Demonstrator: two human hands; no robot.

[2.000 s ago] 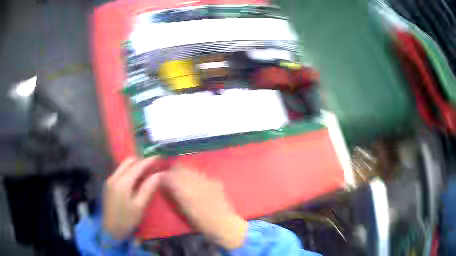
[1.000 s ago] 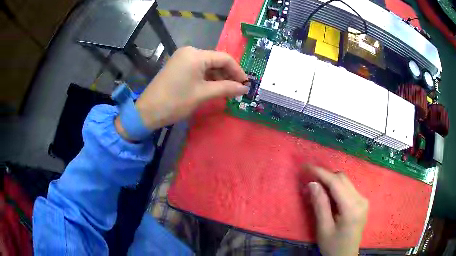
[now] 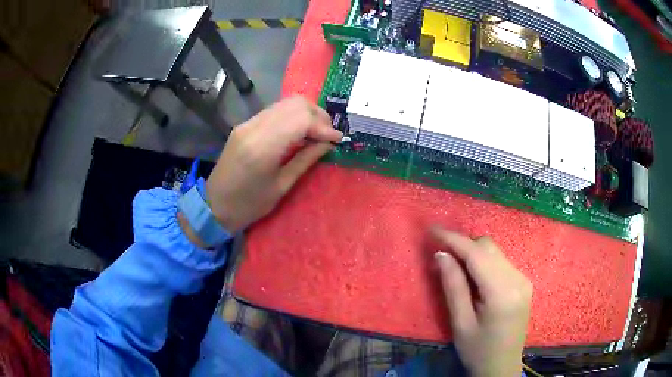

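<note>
The green power circuit board (image 3: pixel 442 175) lies component side up on the red foam pad (image 3: pixel 354 243). It carries long silver-white heatsinks (image 3: pixel 479 118), yellow blocks (image 3: pixel 446 35), a transformer (image 3: pixel 510 41) and copper-red toroidal inductors (image 3: pixel 594 116). My left hand (image 3: pixel 269 158) is at the board's left end, thumb and index fingertips together at small parts near the lower left corner. Whether they grip a part cannot be made out. My right hand (image 3: pixel 486 294) is over the pad below the board, thumb and index finger apart, holding nothing.
A blue wrist strap (image 3: pixel 203 215) is on my left wrist. A grey metal stool or small table (image 3: pixel 151 44) stands on the floor at the upper left, near yellow-black floor marking (image 3: pixel 258 23). A black object (image 3: pixel 110 199) lies low at the left. The green bench top (image 3: pixel 659 88) shows at the right.
From one second ago, the view has shifted slightly, so board and pad appear further left. My left fingertips have moved down the board's left end to near its lower corner. My right hand stays over the pad.
</note>
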